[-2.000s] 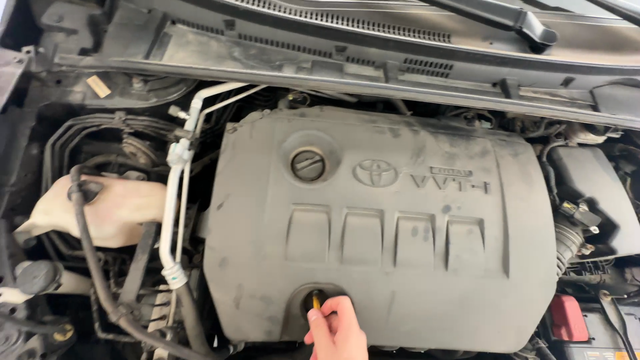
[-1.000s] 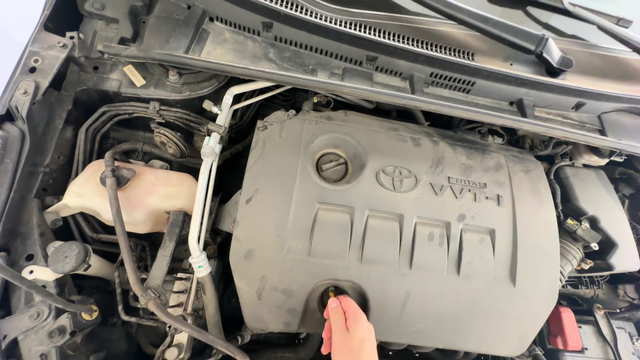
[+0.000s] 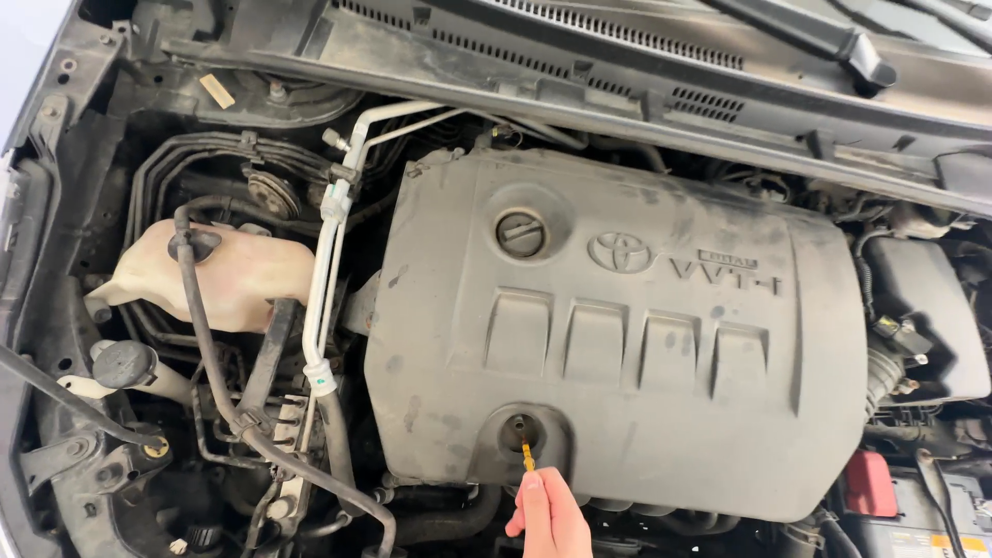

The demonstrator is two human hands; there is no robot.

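Observation:
My right hand [image 3: 552,515] is at the bottom centre, thumb and fingers closed on a thin yellow-orange dipstick [image 3: 528,456]. Its narrow upper end points at a small tube opening [image 3: 519,425] in the round recess at the front of the grey plastic engine cover [image 3: 604,434]. Whether that end is inside the tube, I cannot tell. The part of the dipstick between my fingers is hidden. Further back on the cover, the oil filler cap [image 3: 521,234] sits in its own recess. My left hand is out of view.
Left of the cover run metal pipes [image 3: 329,263], a whitish plastic reservoir [image 3: 225,283] with a black hose [image 3: 198,318], and a black-capped filler neck [image 3: 124,364]. A battery with a red terminal cover [image 3: 869,484] is at lower right. Cowl and wiper arm [image 3: 868,66] are behind.
My right hand has drawn back from the recess, where its fingertips were one second ago. More of the yellow-orange dipstick and the small tube opening now show.

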